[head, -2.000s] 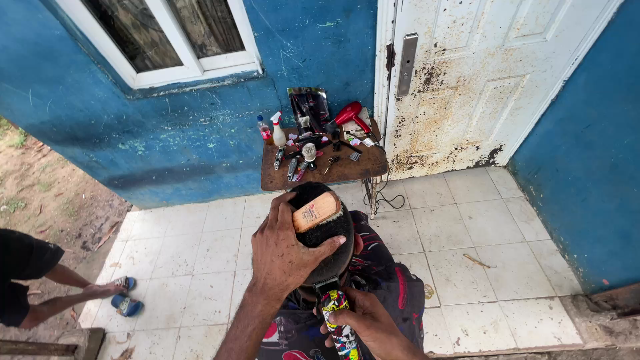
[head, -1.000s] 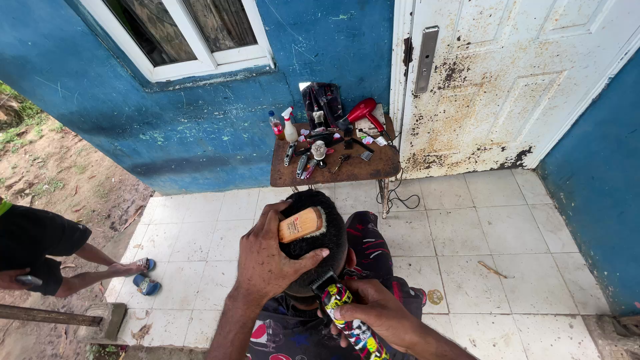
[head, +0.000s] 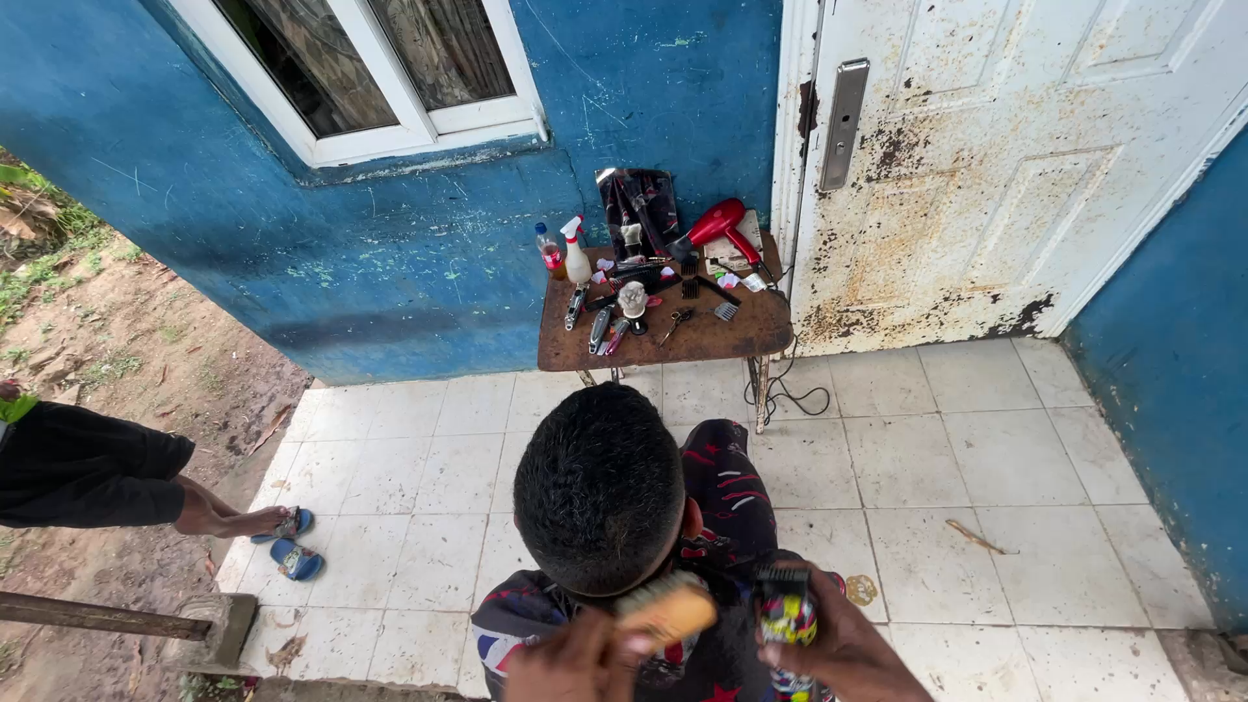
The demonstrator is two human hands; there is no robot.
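My left hand (head: 575, 658), blurred, grips a wooden-backed brush (head: 671, 616) whose pale bristles are at the nape of a seated person's head (head: 600, 487). To the right, my right hand (head: 838, 639) holds a hair clipper (head: 786, 619) with a multicoloured patterned body and a black comb guard at its upper end, apart from the head. The seated person has short black hair and wears a dark patterned barber cape (head: 731, 478). Whether the bristles touch the skin cannot be told.
A small brown table (head: 663, 346) by the blue wall bears a red hair dryer (head: 719, 229), a spray bottle (head: 575, 255), scissors (head: 677, 324) and several clippers. A cable (head: 795, 395) lies on the tiles. Another person's legs (head: 214, 512) are at left, beside a wooden rail (head: 97, 614).
My left hand and the brush have moved from the top of the head down to the nape. My right hand has drawn the clipper away from the head, toward the right.
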